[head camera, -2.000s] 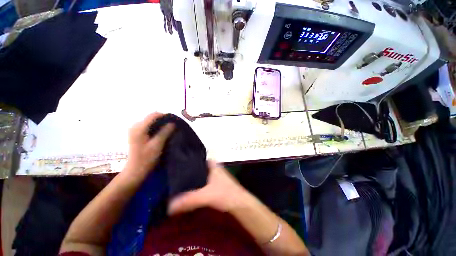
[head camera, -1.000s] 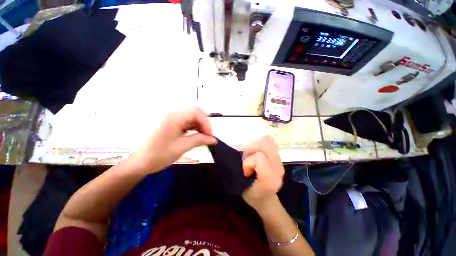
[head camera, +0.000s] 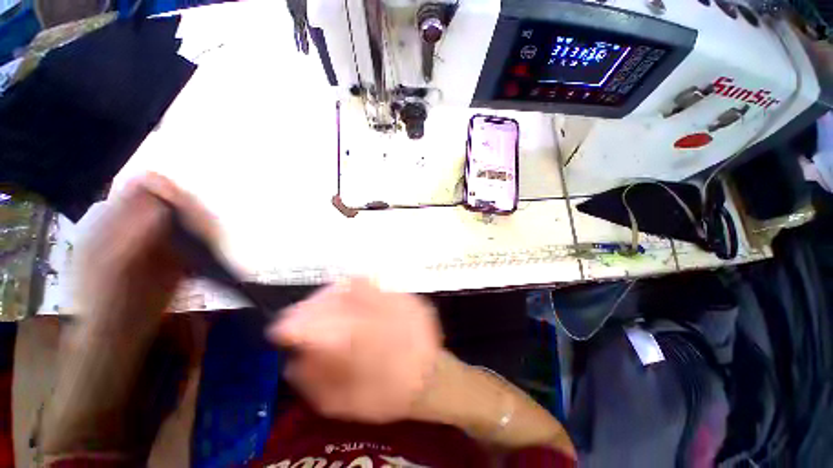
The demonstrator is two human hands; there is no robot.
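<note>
My left hand (head camera: 151, 242) and my right hand (head camera: 361, 347) are blurred by motion. They hold a black fabric piece (head camera: 219, 270) stretched between them, slanting down from left to right over the front table edge. My left hand is at the left, near the stack of black cut pieces (head camera: 82, 101). My right hand is lower, in front of the table edge. The fingers are too blurred to tell their exact grip. The presser foot and needle (head camera: 384, 119) of the sewing machine stand away from the fabric.
A lit smartphone (head camera: 491, 164) lies right of the needle. The control panel (head camera: 585, 62) is on the machine head. A black triangular scrap (head camera: 639, 212) under a cord, scissors (head camera: 723, 228) and a slim tool (head camera: 614, 249) lie at the right. Dark grey garments (head camera: 639, 402) hang below.
The hands moved apart. My left hand went left with one end of the black piece, and my right hand moved left and down. The piece is now pulled long and narrow.
</note>
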